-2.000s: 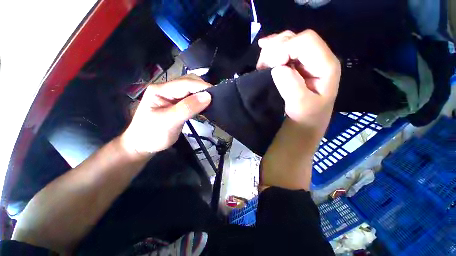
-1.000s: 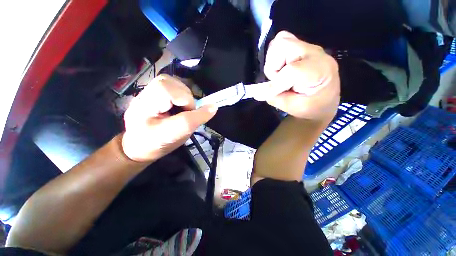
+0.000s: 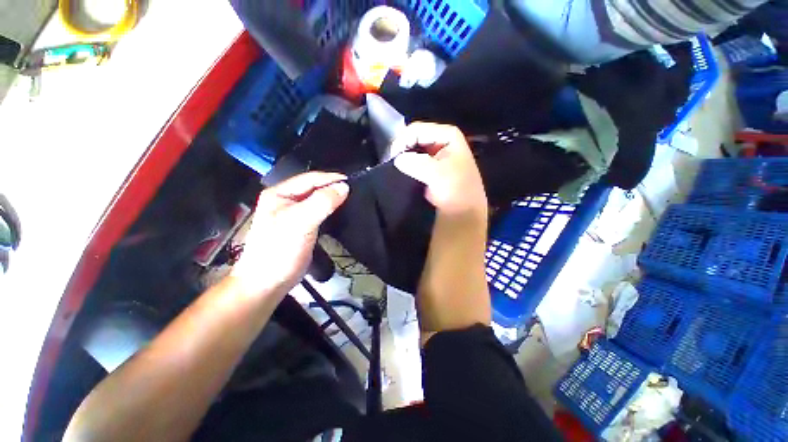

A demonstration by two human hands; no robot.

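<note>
My left hand [image 3: 298, 207] and my right hand [image 3: 442, 168] are raised over my lap, a little apart. Thumb and fingers of each hand pinch an end of a dark piece of cloth [image 3: 373, 167]. It is seen edge-on as a thin dark line stretched between the hands. Black cloth lies behind and below it, so the lower outline of the held piece cannot be told.
The white table [image 3: 142, 95] with a red-brown edge [image 3: 164, 142] is at left, with a yellow ring [image 3: 97, 19] on it. A white roll [image 3: 383, 34] stands beyond my hands. Blue baskets [image 3: 717, 233] stand at right. A person's striped sleeve [image 3: 665, 22] is at top.
The pale strip seen between my hands a second ago now shows as a thin dark edge. The view has shifted, bringing the white roll and yellow ring into sight.
</note>
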